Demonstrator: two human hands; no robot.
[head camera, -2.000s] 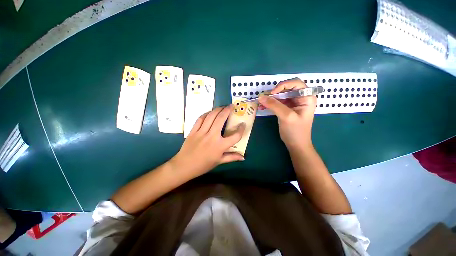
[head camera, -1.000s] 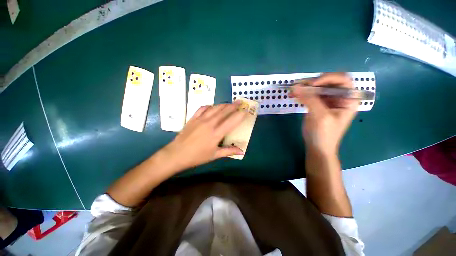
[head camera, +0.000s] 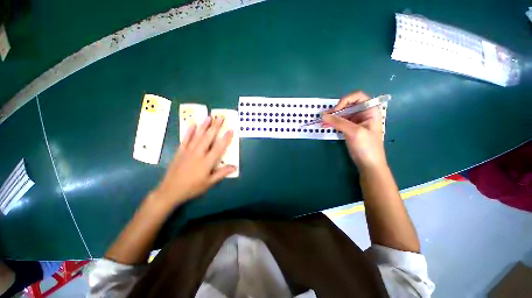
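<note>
Three cream panels with yellow patches show: the left panel (head camera: 151, 131) lies apart, the middle panel (head camera: 189, 112) and right panel (head camera: 231, 151) are partly under my left hand (head camera: 195, 160). Its fingers are spread over them, with the thumb near the right panel's lower end; no firm grip shows. Any further panel under the hand is hidden. My right hand (head camera: 361, 131) holds silver tweezers (head camera: 373, 103) like a pen. Their tips point left, over the lower rows of the white dot sheet (head camera: 274, 132). Whether the tips hold a dot is too small to tell.
A clear bag with spare dot sheets (head camera: 443, 52) lies at the back right. A striped white piece (head camera: 14, 186) lies at the far left. A pale worn rail (head camera: 116, 43) curves behind the work. Dark red cloth (head camera: 507, 174) and a brown box (head camera: 513, 282) show at right, beyond the bench edge.
My left hand has moved left from the panel beside the sheet onto the other panels; no panel overlaps the sheet's left end now. The tweezers' tips are lower over the sheet. The view has shifted.
</note>
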